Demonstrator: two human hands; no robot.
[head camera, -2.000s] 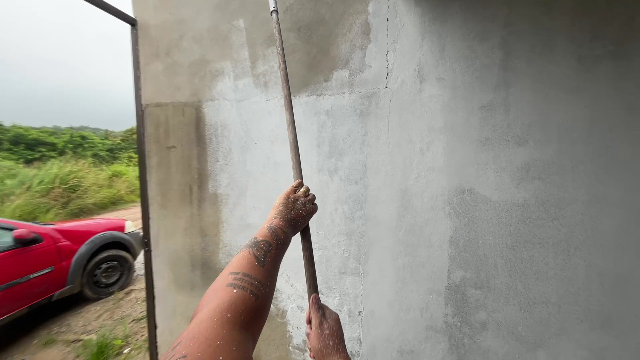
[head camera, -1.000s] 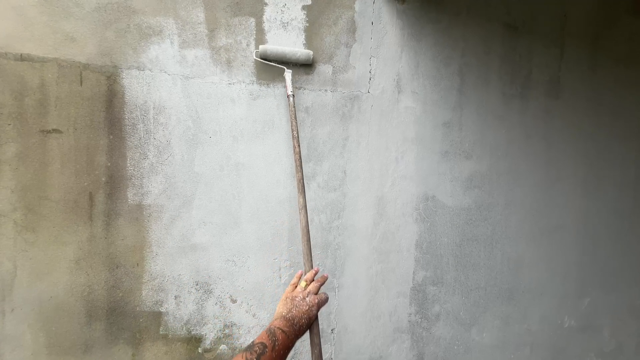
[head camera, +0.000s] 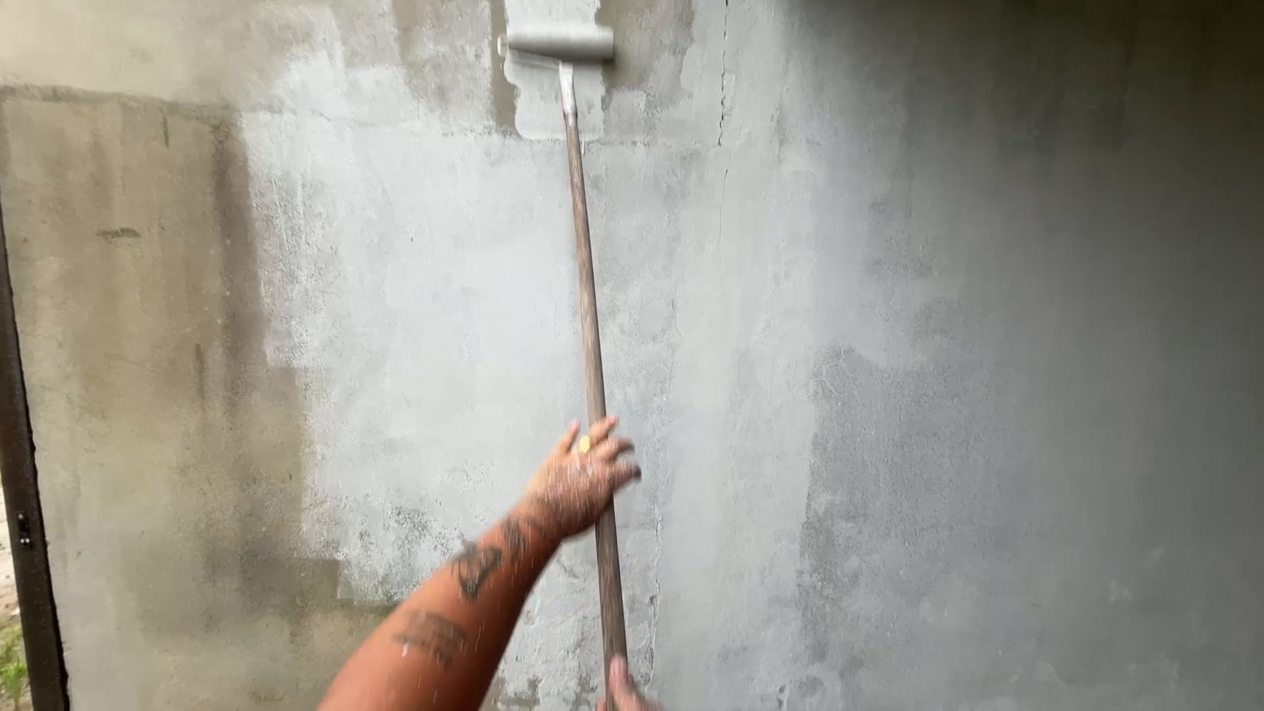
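Observation:
A paint roller (head camera: 561, 41) on a long wooden pole (head camera: 590, 296) touches the wall near the top, over a fresh strip of pale paint. My left hand (head camera: 583, 479), spattered with paint and wearing a ring, lies against the middle of the pole with its fingers partly extended; how firmly it grips is unclear. Lower down, my right hand (head camera: 627, 691) is wrapped around the pole, mostly cut off by the bottom edge. Pale paint covers the middle of the concrete wall (head camera: 444, 276), while its left part is bare and stained brown.
A dark metal post (head camera: 25, 513) stands along the left edge, with a little greenery (head camera: 12, 662) beyond it. Thin cracks run down the wall right of the pole. The wall's upper right lies in shadow.
The view has swung right from the red car. Since one second ago, the roller has moved down across the horizontal crack line's upper side, and pale paint now shows above and below it.

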